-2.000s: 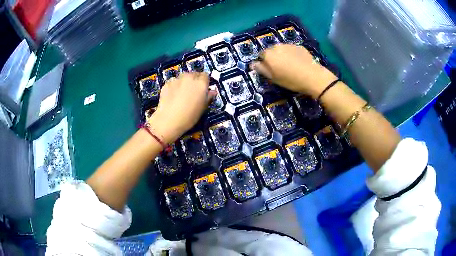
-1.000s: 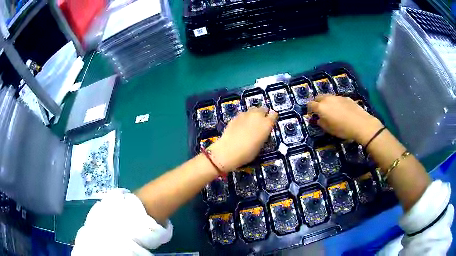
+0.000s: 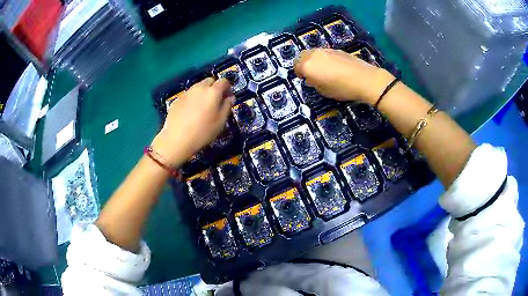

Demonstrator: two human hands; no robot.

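A black tray [image 3: 343,230] lies tilted in front of me, with rows of pockets. Most visible pockets hold a circuit board module [image 3: 288,209] with an orange strip and a dark round centre. My left hand [image 3: 200,118] is over the left part of the upper rows, fingers curled and pointing down; its fingertips are partly hidden. My right hand [image 3: 336,72] is over the second row right of centre, fingers curled, fingertips at a module there. Whether either hand pinches a small part cannot be told. The hands hide several modules.
A clear tray stack [image 3: 457,52] stands at right. A black tray stack [image 3: 173,14] is at the far edge. At left are a clear packs stack [image 3: 101,49], a red panel [image 3: 36,29], a grey flat pack [image 3: 61,124], a parts bag [image 3: 75,193] and a small label [image 3: 112,126].
The view has swung, so the bench sits further left and higher. My left hand has moved left across the tray, uncovering a second-row module. My right hand stays over about the same pocket.
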